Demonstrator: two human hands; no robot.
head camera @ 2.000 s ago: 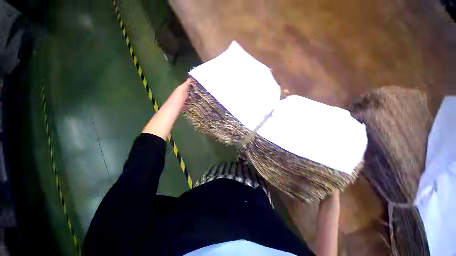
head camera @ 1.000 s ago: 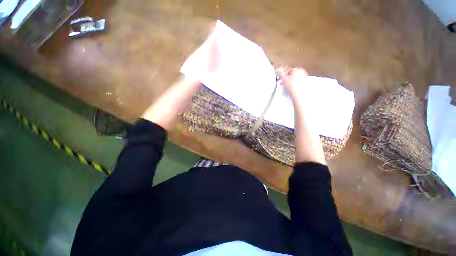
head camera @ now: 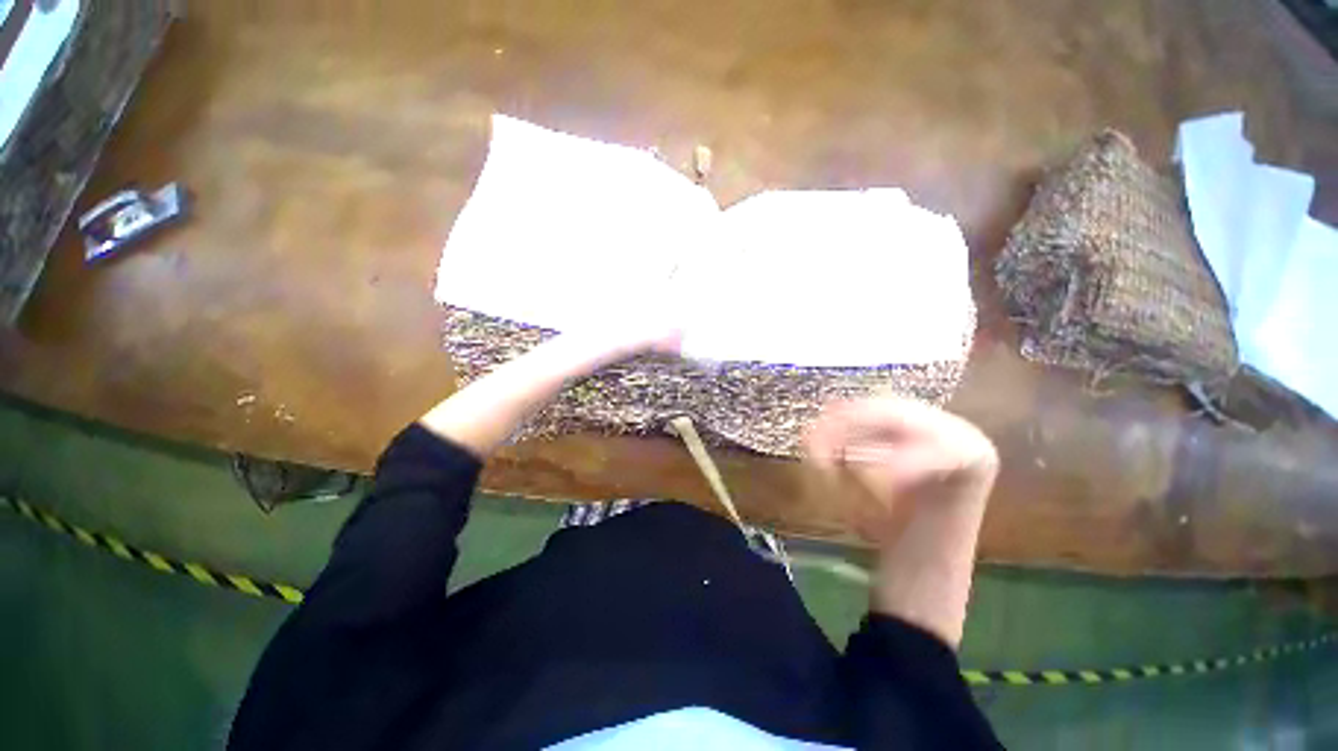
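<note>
A thick block of stacked brown tweed pieces (head camera: 616,393) lies on the table's front part, with white sheet-like pieces (head camera: 844,279) on top. A narrow tan tie strip (head camera: 710,473) hangs loose from its front edge, and a short tan end shows behind the block. No strip is visible across the white top. My left hand (head camera: 649,338) reaches over the front edge onto the white top; its fingers are washed out by glare. My right hand (head camera: 903,445) is blurred at the block's right front side; its grip cannot be made out.
On the brown table (head camera: 338,191), a second tweed bundle (head camera: 1123,272) lies to the right beside white sheets (head camera: 1277,264). A small silver-grey and dark object (head camera: 132,220) lies at the left. Brown tweed (head camera: 52,184) shows at the left edge.
The block now lies squarely along the table's front edge. The strip that crossed its top has come loose. My right hand has moved from the top to the front; my left hand has moved towards the middle.
</note>
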